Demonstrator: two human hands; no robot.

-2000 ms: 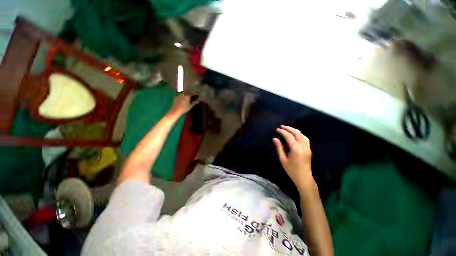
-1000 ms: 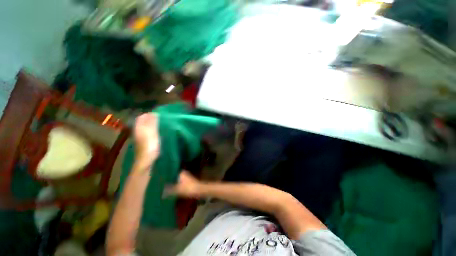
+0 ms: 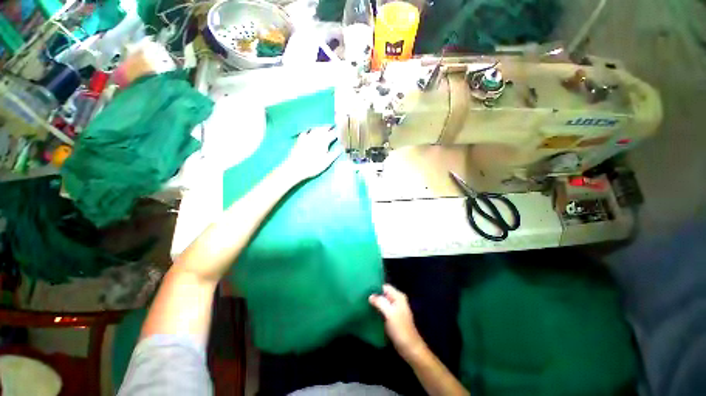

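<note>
A green fabric panel [image 3: 317, 240] lies across the white table left of the needle area and hangs over the front edge. My left hand [image 3: 316, 155] lies flat on it close to the machine's left end, fingers spread. My right hand [image 3: 392, 305] pinches the panel's right edge low down, in front of the table. The cream sewing machine [image 3: 495, 116] with blue "JACK" lettering stands to the right. The presser foot and needle are too small and blurred to make out.
Black-handled scissors [image 3: 491, 215] lie on the table right of the panel. An accessory tray [image 3: 584, 207] is at the right end. Green piles lie at left [image 3: 135, 147] and lower right [image 3: 546, 329]. A colander [image 3: 249, 32] and orange bottle [image 3: 395, 32] stand behind.
The view has turned from the chair to the machine. The green fabric, handled over the chair a second ago, is now on the table. Both hands have moved to it there.
</note>
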